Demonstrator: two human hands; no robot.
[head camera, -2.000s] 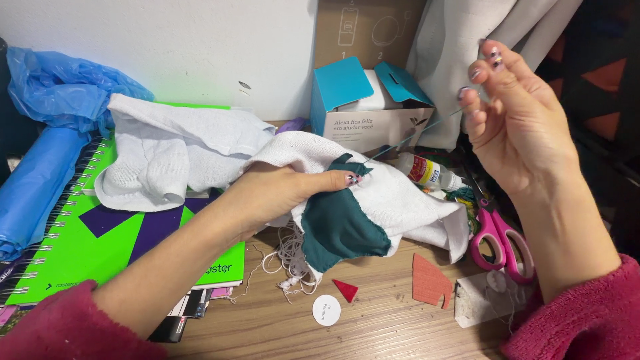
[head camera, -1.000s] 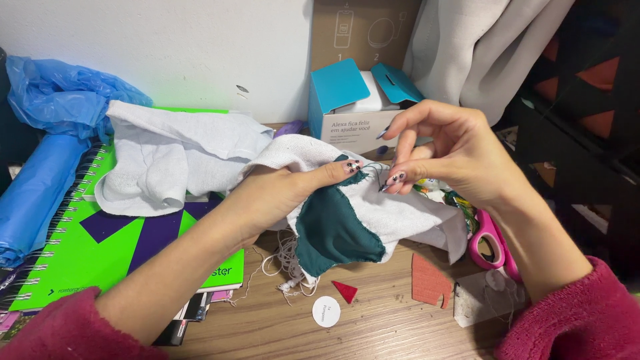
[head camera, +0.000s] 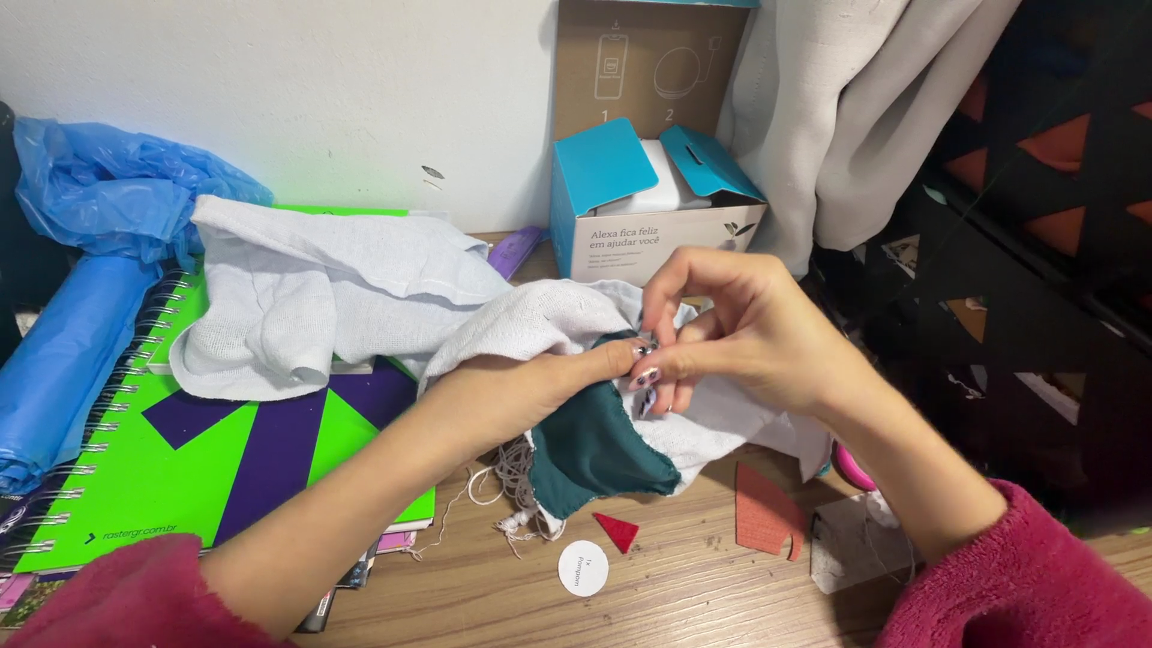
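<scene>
A white woven cloth (head camera: 720, 432) lies bunched across the middle, with a dark green fabric patch (head camera: 598, 441) on it. My left hand (head camera: 531, 387) grips the cloth near the patch's upper edge, thumb on top and the other fingers hidden beneath. The fingertips of my right hand (head camera: 720, 342) are pinched together at the same spot, touching the left thumb. Whatever lies between the right fingertips is too small and covered to make out. White loose threads (head camera: 515, 481) hang by the patch's lower left side.
At left are a green spiral notebook (head camera: 198, 477) and a blue plastic roll (head camera: 67, 360). An open box (head camera: 630, 238) stands behind. Nearer lie a red fabric triangle (head camera: 617, 531), a round white paper (head camera: 583, 568), an orange-red scrap (head camera: 765, 513) and a pink scissors handle (head camera: 852, 468).
My right hand was raised at upper right with a thread, then came down to the cloth; its fingertips now meet the left thumb. My left hand has kept its hold on the cloth.
</scene>
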